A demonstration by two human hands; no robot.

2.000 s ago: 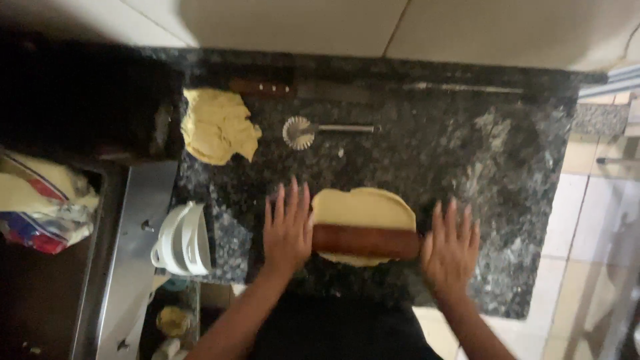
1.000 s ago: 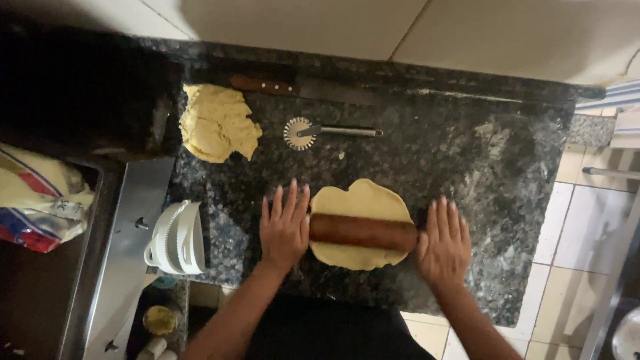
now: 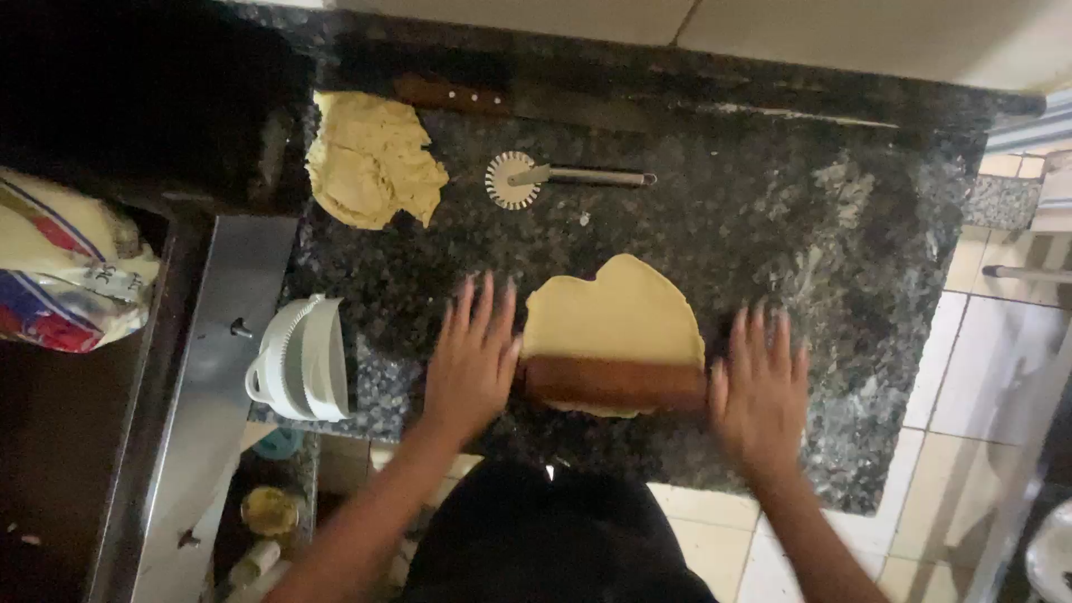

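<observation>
A brown wooden rolling pin [image 3: 615,383] lies across the near part of a flat sheet of yellow dough [image 3: 615,310] on the dark stone countertop [image 3: 712,226]. At the pin's left end is my left hand [image 3: 473,360], fingers extended and pointing away from me. My right hand [image 3: 760,394] is at the other end, also with fingers extended. Both palms face down; whether they grip handles is hidden. Beyond the sheet lies a fluted pastry wheel [image 3: 512,180] with a metal handle. A rough-edged lump of dough [image 3: 373,159] rests at the back left.
A knife with a riveted wooden handle [image 3: 452,95] lies near the wall. White plastic strainers or bowls [image 3: 306,360] stand at the left edge, beside a steel panel [image 3: 226,335]. A printed plastic bag [image 3: 71,268] is farther left. Flour marks [image 3: 837,197] streak the right side.
The rolling pin, with both hands at its ends, is now closer to the near edge of the dough than one second ago. The dough sheet looks broader than two seconds ago, with a notched far edge.
</observation>
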